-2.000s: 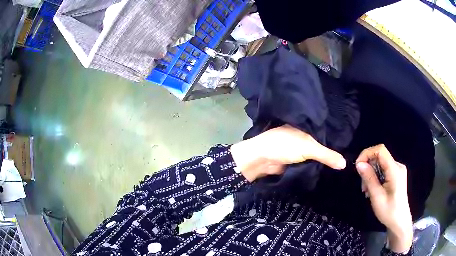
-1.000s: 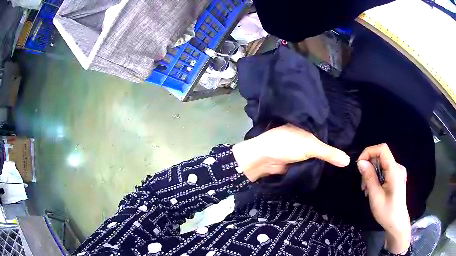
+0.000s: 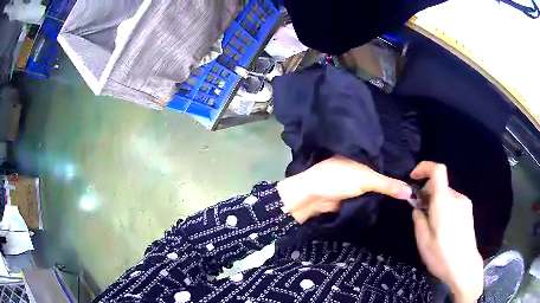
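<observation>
A dark navy and black garment (image 3: 337, 112) lies over my lap, with a smooth part at the left and a gathered part beside it. My left hand (image 3: 337, 186) holds the garment, its thumb stretched out on top and its other fingers hidden under the cloth. My right hand (image 3: 444, 228) is at the left thumb tip, its fingers bent around a small dark tool (image 3: 416, 192) that is partly hidden. A needle and thread cannot be made out against the dark cloth.
A grey fabric-lined bin (image 3: 142, 53) and a blue plastic crate (image 3: 210, 89) stand at the upper left. A black garment heap (image 3: 355, 23) hangs at the white table (image 3: 497, 35), edged with yellow measuring tape. Green floor (image 3: 177, 154) lies to the left.
My right hand has moved left and turned, and its fingers now meet the left thumb tip. My left hand keeps its hold on the garment. The whole view has shifted slightly.
</observation>
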